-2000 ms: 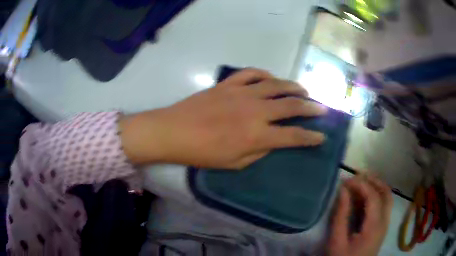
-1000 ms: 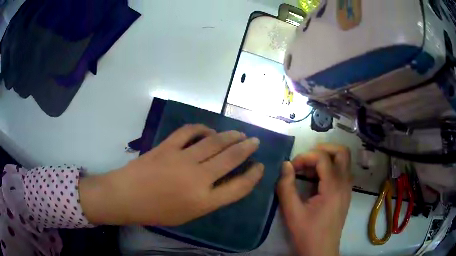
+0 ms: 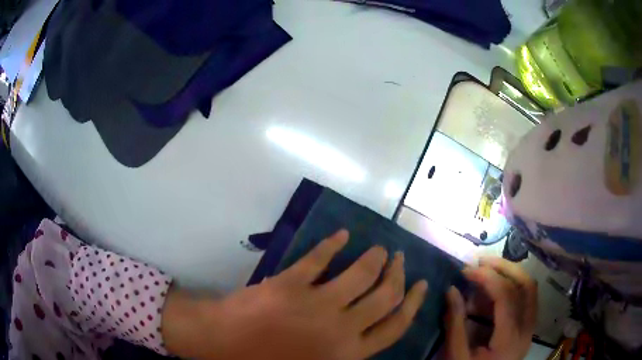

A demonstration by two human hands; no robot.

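Note:
The dark green-teal template (image 3: 366, 228) lies on a navy cloth piece (image 3: 285, 228), which shows as a strip along its left side, with a small dark tab sticking out. My left hand (image 3: 310, 306) lies flat on the template with its fingers spread. My right hand (image 3: 496, 302) has thumb and fingers at the template's right edge, pinching the edge of the layers. The lower part of the template is cut off by the picture's edge. The needle plate (image 3: 454, 186) is lit brightly, above and right of the piece.
The sewing machine head (image 3: 570, 169) stands at the right, with a lime-green bottle (image 3: 563, 53) behind it. Fanned navy and grey cut pieces (image 3: 141, 70) lie upper left. More navy cloth (image 3: 464, 17) lies at the top. Orange and red handles show at the bottom right.
The view has shifted, so the machine and work sit further right and lower. Since the earliest frame, the template has moved away from the needle area and my right hand has come onto its edge.

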